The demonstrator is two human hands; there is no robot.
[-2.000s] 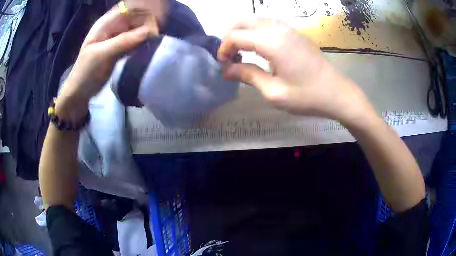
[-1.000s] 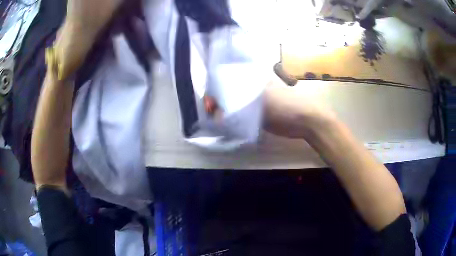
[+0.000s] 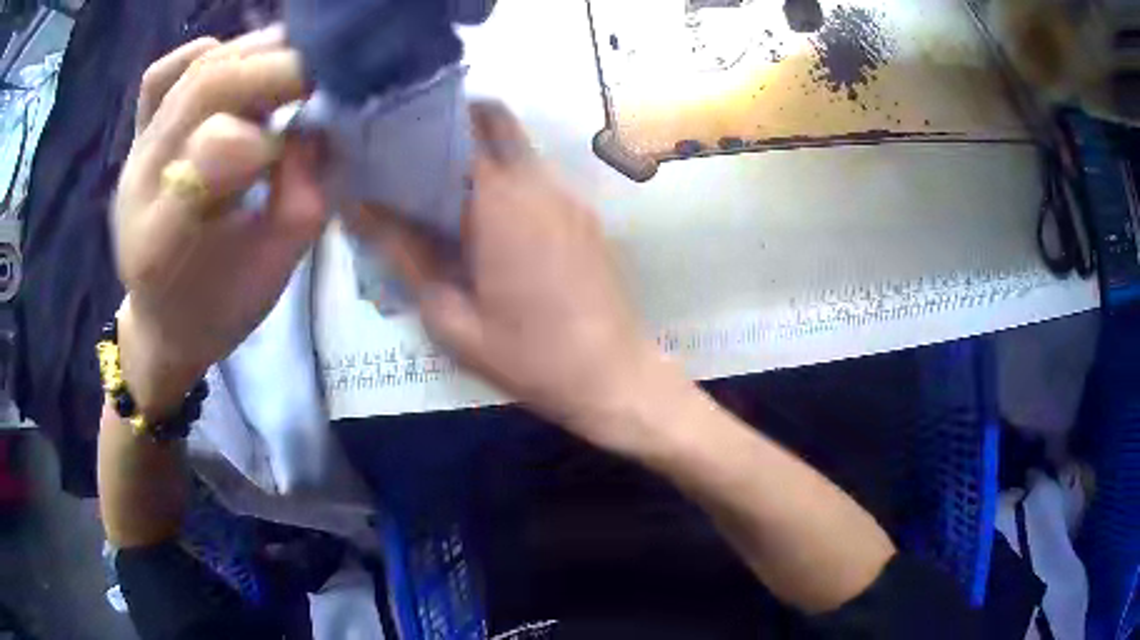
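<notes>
A narrow tube-like end of the garment, with pale grey cloth [image 3: 406, 156] below and navy cloth [image 3: 375, 48] above, is held up over the left part of the white table. My left hand [image 3: 225, 188], blurred, pinches its left side. My right hand [image 3: 538, 275], also blurred, holds its right and lower side, with fingertips partly hidden by the cloth. More pale cloth [image 3: 285, 388] hangs over the table edge beneath my left wrist. Dark navy cloth [image 3: 75, 238] hangs in folds at the far left.
The white table [image 3: 750, 250] has a ruler scale along its front edge. A tan plate [image 3: 775, 106] with black oily speckles lies at the back. Black scissors [image 3: 1063, 225] lie at right. Blue baskets [image 3: 431, 575] stand below, holding cloth.
The pale cloth with the navy strip has been gathered up and left into a small held piece. My right hand has moved left, close to my left hand, which has come lower into view.
</notes>
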